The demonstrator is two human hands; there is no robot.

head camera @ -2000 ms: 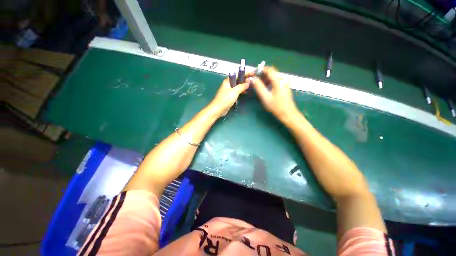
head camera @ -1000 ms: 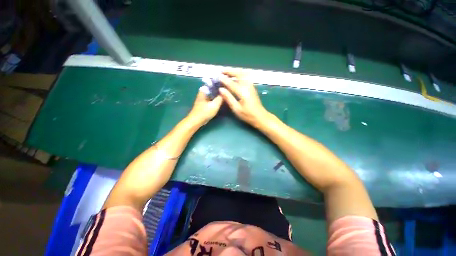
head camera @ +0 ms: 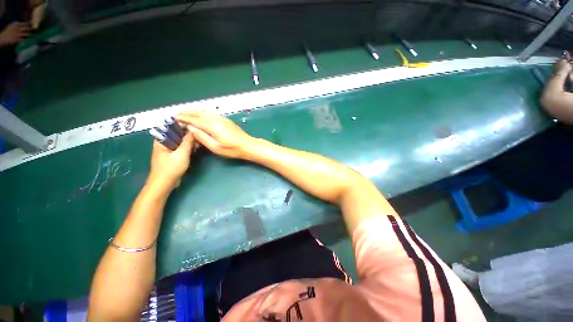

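A small bunch of dark pen-shaped units (head camera: 168, 136) with pale ends stands up out of my left hand (head camera: 171, 158), just in front of the white guide rail (head camera: 283, 91). My left hand is closed around the bunch. My right hand (head camera: 217, 135) is beside it, with its fingertips at the bunch's right side; whether they grip a unit is hidden. Single spaced units, one of them nearest my hands (head camera: 254, 69), lie on the green conveyor belt (head camera: 213, 72) beyond the rail.
A yellow item (head camera: 409, 61) lies at the belt's edge. A dark scrap (head camera: 288, 197) lies on the green worktop (head camera: 264, 170). The blue bin (head camera: 190, 302) with packed units is low at left. Another person's arm (head camera: 558, 94) and a blue stool (head camera: 468, 207) are at right. Metal posts rise from both rail ends.
The view has swung to the right, bringing the other person and stool into view. Both hands stay together at the bunch. The bunch's pale ends now point up and left.
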